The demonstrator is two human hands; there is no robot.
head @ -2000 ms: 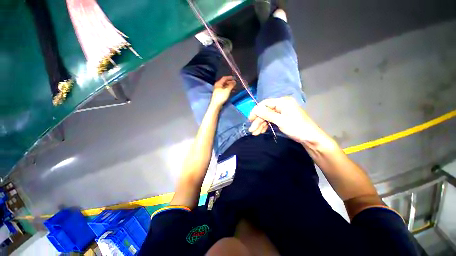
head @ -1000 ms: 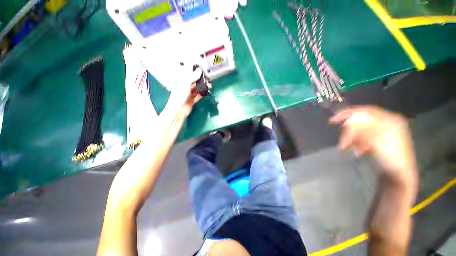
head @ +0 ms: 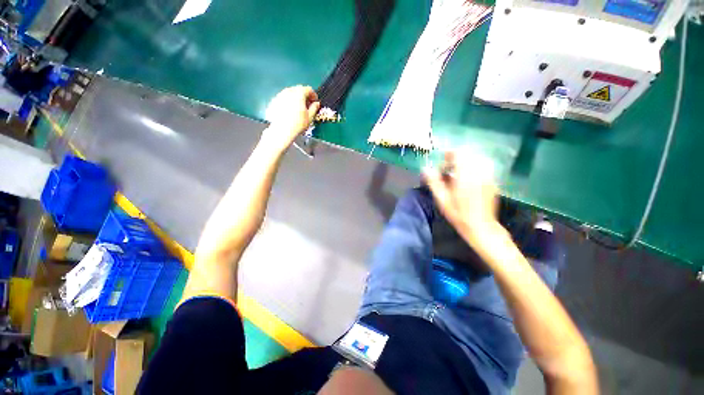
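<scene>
The black lead wires [head: 357, 58] lie on the green mat with their gold crimp terminals [head: 327, 115] at the near edge. My left hand [head: 293, 112] is at these tips, fingers closed together against them; whether it grips a wire is too small to tell. The white lead wires [head: 421, 81] lie to the right, gold tips towards the bench edge. My right hand [head: 467, 189] is blurred, just below and right of the white tips; its fingers' hold is unclear.
The white wire twisting machine [head: 567, 58] stands at the upper right, its twisting head [head: 554, 108] projecting in front. A grey cable [head: 665, 146] crosses the mat right of it. A white card [head: 192, 9] lies at upper left. Blue crates [head: 139, 266] and cartons [head: 62, 335] stand on the floor at left.
The view has swung left. My left hand has left the twisting head for the black wire tips. My right hand has come from beside the finished twisted pairs, now out of view, to near the white tips.
</scene>
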